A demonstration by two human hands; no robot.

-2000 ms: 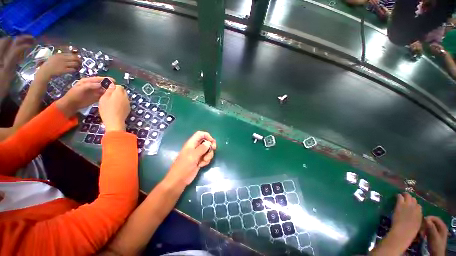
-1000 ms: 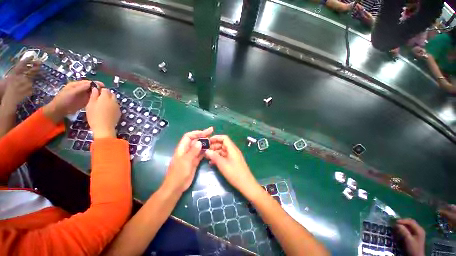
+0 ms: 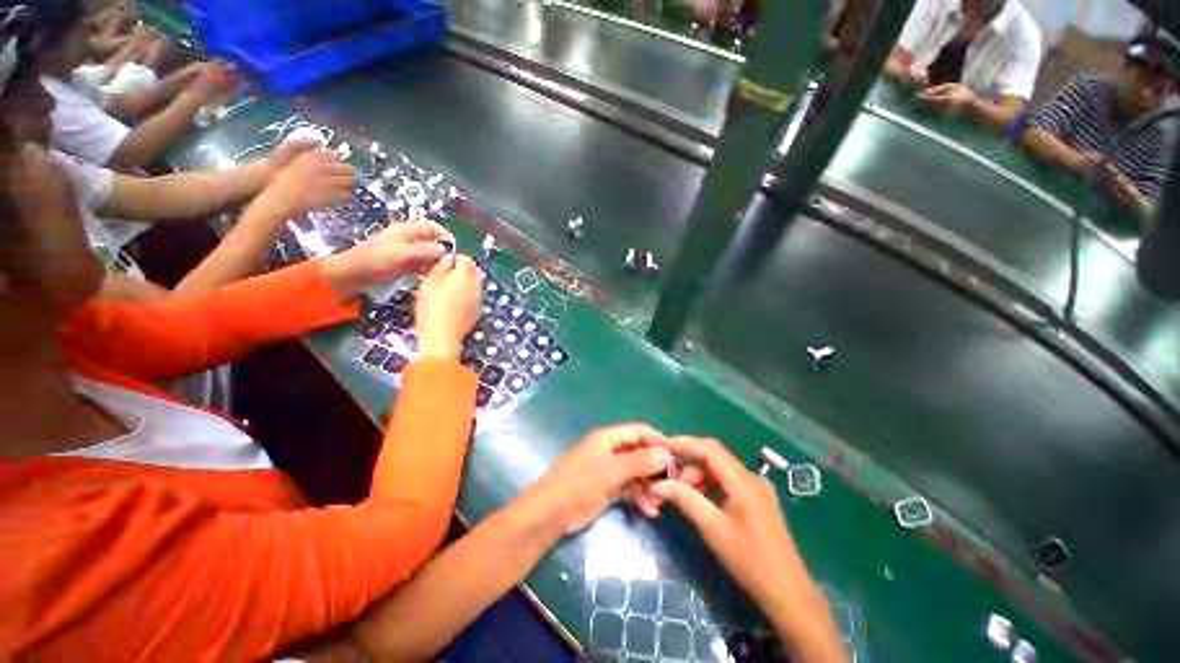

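My left hand (image 3: pixel 608 477) and my right hand (image 3: pixel 725 499) meet over the green bench, lower centre. Their fingertips are closed together around a small unit (image 3: pixel 669 469), which is mostly hidden by the fingers. The clear blister tray (image 3: pixel 643 619) lies below my hands, cut off by the bottom edge. Its visible left pockets look empty. A few black units (image 3: pixel 754 645) show in it beside my right forearm, which covers part of the tray.
A neighbour in orange sleeves (image 3: pixel 434 440) works close on the left over a filled tray (image 3: pixel 518 350). Clear square frames (image 3: pixel 804 481) and white pieces (image 3: pixel 999 631) lie along the belt edge. A green post (image 3: pixel 725 168) stands ahead. A blue bin (image 3: pixel 317 39) sits at far left.
The view has swung left, so the bench things sit further right and lower. My right hand came in to join my left. The unit, visible between my fingertips a second ago, is now mostly covered.
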